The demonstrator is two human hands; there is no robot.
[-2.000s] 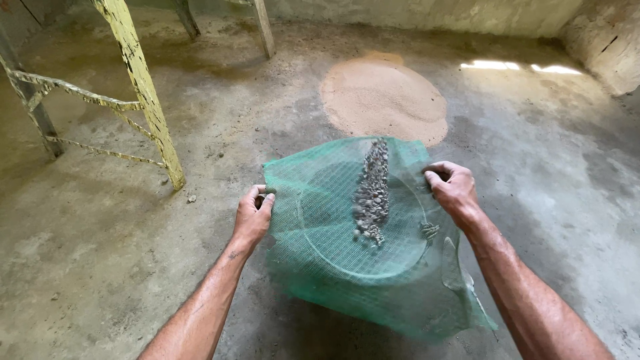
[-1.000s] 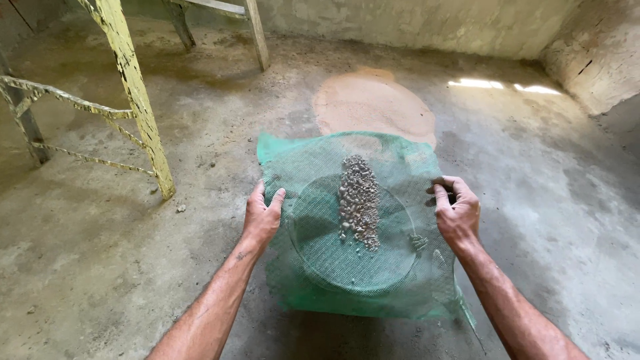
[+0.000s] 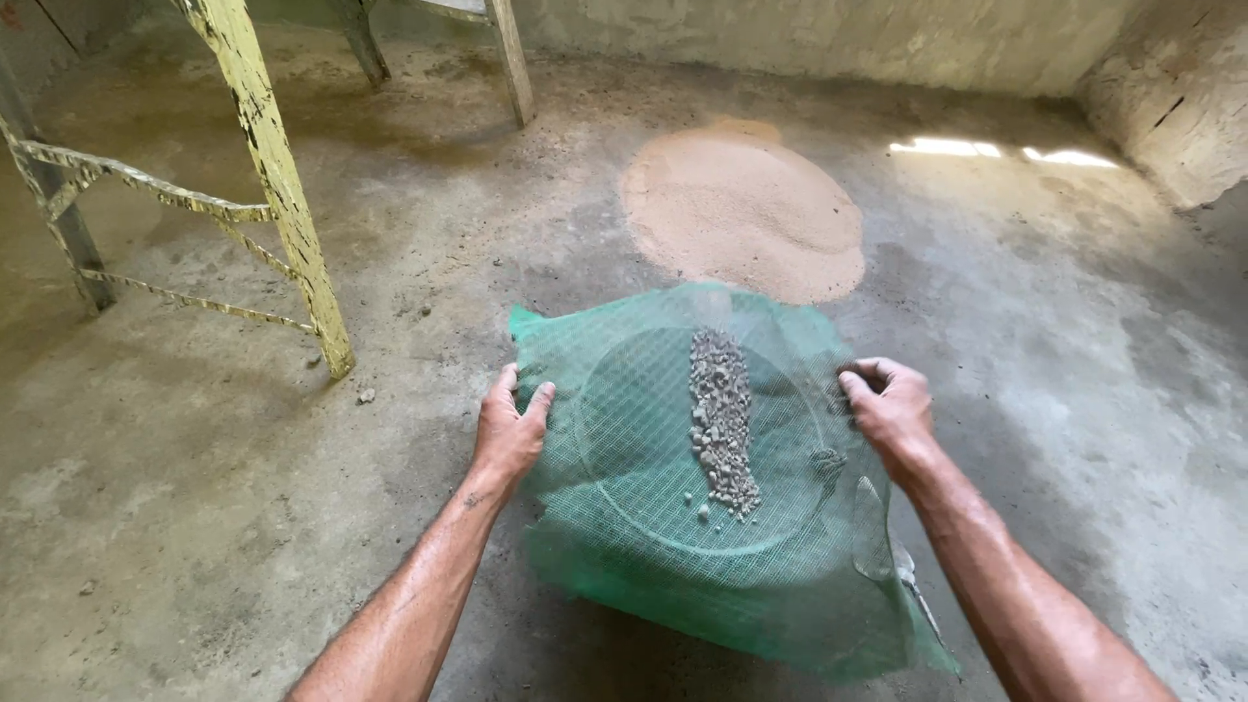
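A sheet of green mesh netting (image 3: 634, 526) is stretched between my two hands, over a round container whose rim (image 3: 595, 458) shows through it. My left hand (image 3: 512, 424) grips the netting's left edge, thumb on top. At the right edge, my right hand (image 3: 885, 400) pinches the mesh between thumb and fingers. A narrow strip of grey gravel (image 3: 720, 419) lies on the middle of the netting, with a few loose bits near its lower end. Partly under the netting's lower right side, a metal tool (image 3: 912, 575), perhaps a trowel, shows.
Beyond the netting, a pile of fine tan sand (image 3: 746, 210) lies on the concrete floor (image 3: 409, 507). A worn wooden stand with peeling yellow paint (image 3: 283, 195) is at the left. A rough wall (image 3: 780, 44) runs along the back, meeting another at the right.
The netting has shifted and its folds have changed, with both hands still on it. The gravel strip on the mesh has changed shape and tilt.
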